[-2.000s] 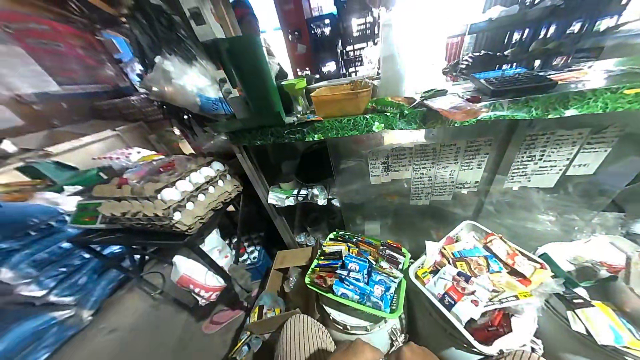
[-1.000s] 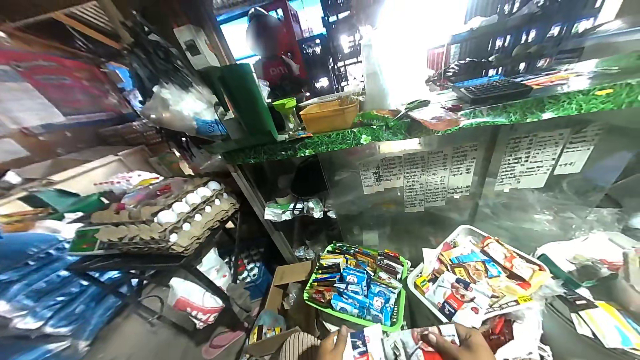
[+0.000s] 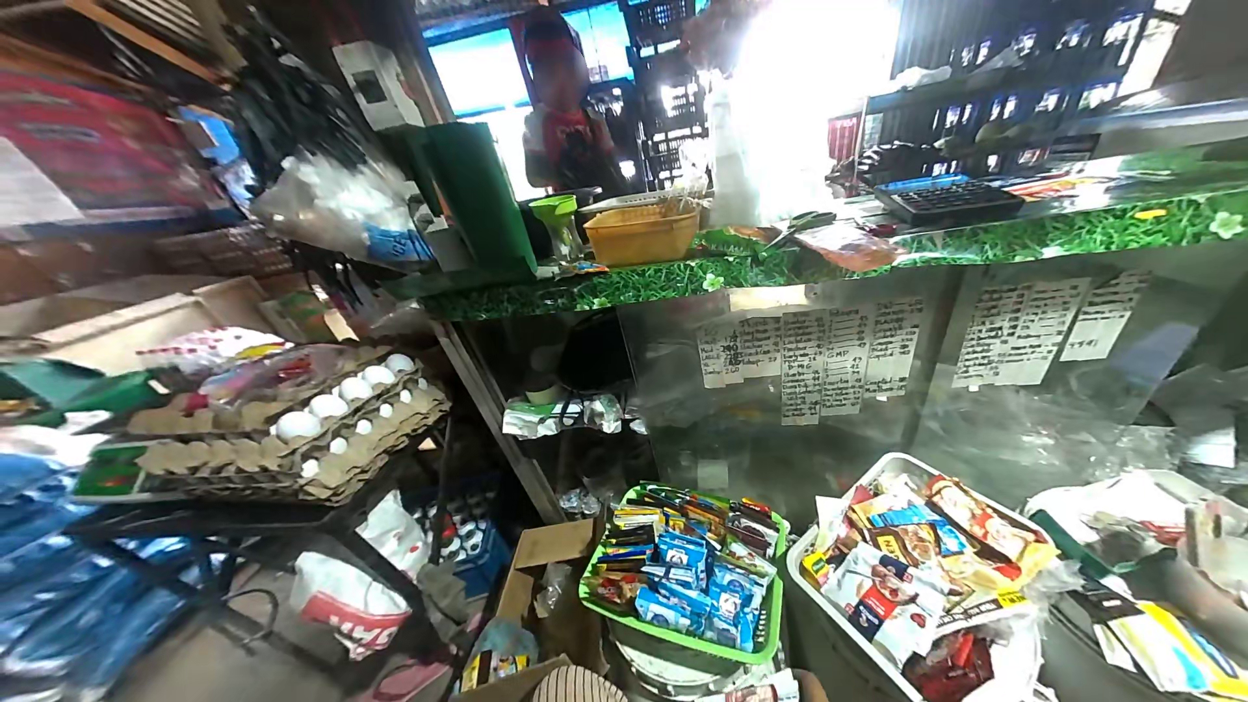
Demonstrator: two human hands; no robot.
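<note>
At the bottom edge, a sliver of my right hand point(image 3: 810, 686) shows against the right end of a white and red printed packet point(image 3: 756, 690); most of both is cut off. My left hand is out of view. Just above them is a green plastic basket point(image 3: 682, 639) of sachets, with blue and white packs point(image 3: 682, 556) in front and dark, narrow ones behind. To its right stands a white plastic tub point(image 3: 838, 634) of mixed food packets point(image 3: 892, 595). Striped cloth point(image 3: 579, 685) shows at the bottom, left of the packet.
Egg trays point(image 3: 244, 458) sit on a black table point(image 3: 224, 517) at left. An open cardboard box point(image 3: 556, 546) stands beside the basket. A counter with artificial grass edging point(image 3: 634, 292) crosses ahead, bearing an orange basket point(image 3: 643, 237) and a calculator point(image 3: 946, 200). A person point(image 3: 570, 127) stands beyond it.
Both hands held printed packets at the bottom a second ago. My left hand has since left the view, and my right hand has dropped almost out of it.
</note>
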